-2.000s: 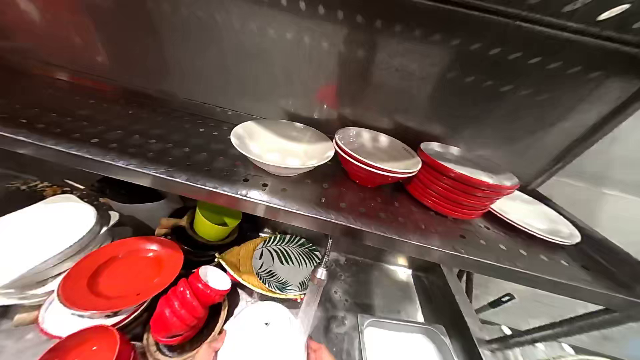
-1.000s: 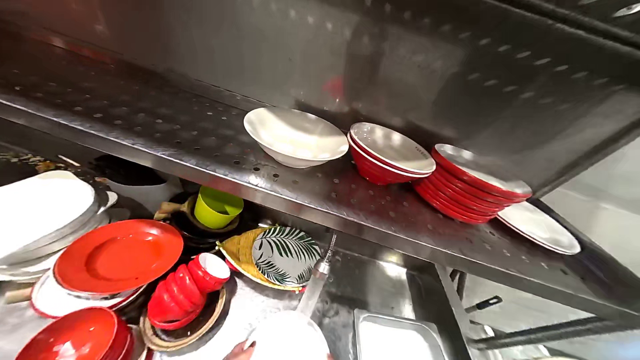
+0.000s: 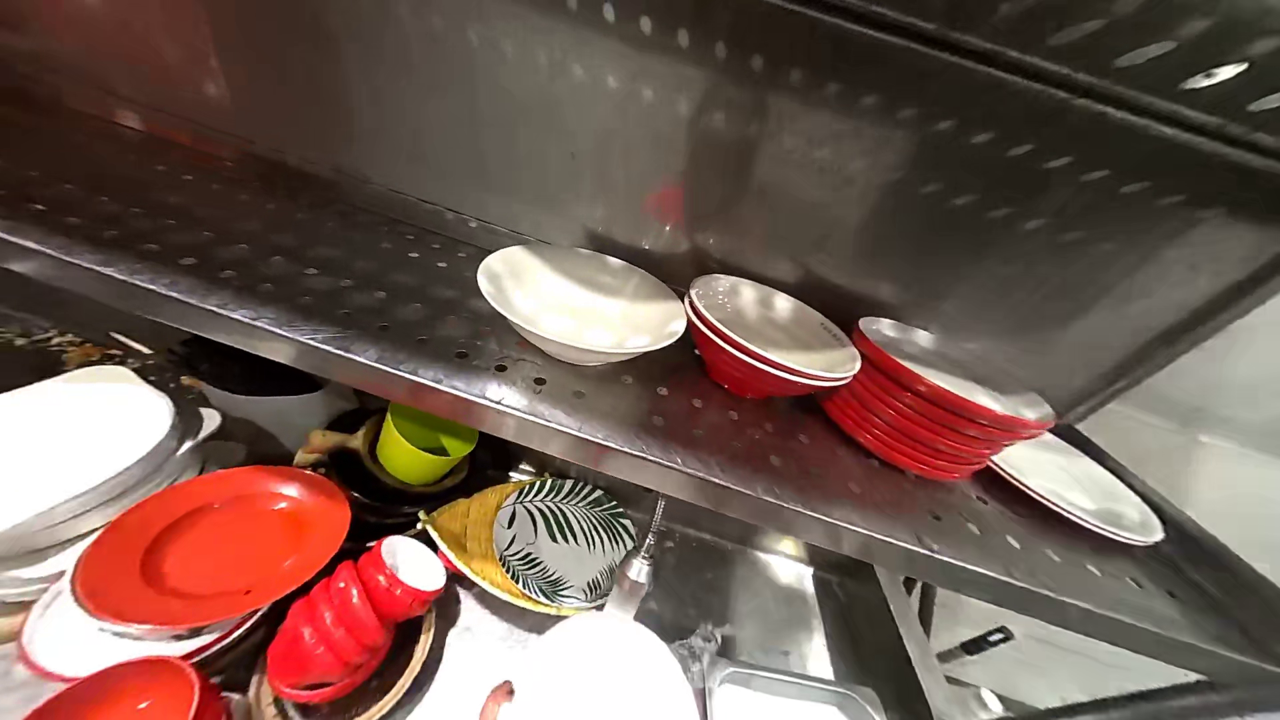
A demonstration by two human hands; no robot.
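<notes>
At the bottom edge, a fingertip of my left hand point(image 3: 497, 700) shows against the left rim of a white plate point(image 3: 605, 670); the rest of that hand is out of frame. My right hand is not in view. Just above the plate is a metal faucet spout or sprayer point(image 3: 635, 575), with water splashing at the plate's right side. A metal pan point(image 3: 790, 690) sits to the right. A leaf-patterned dish point(image 3: 565, 540) lies behind the plate, on a yellow one. Stacked red cups point(image 3: 335, 625) lean in a round dish to the left.
A perforated metal shelf point(image 3: 640, 450) crosses above, holding a white bowl point(image 3: 585, 305), nested red-and-white bowls point(image 3: 775, 325), a stack of red dishes point(image 3: 930, 400) and white plates point(image 3: 1080, 485). Lower left are a red plate point(image 3: 215, 545), white dishes point(image 3: 80, 440), a red bowl point(image 3: 120, 695) and a green cup point(image 3: 425, 445).
Two seconds ago fingers showed at both sides of the white plate; now only a left fingertip shows. Water now splashes beside the plate.
</notes>
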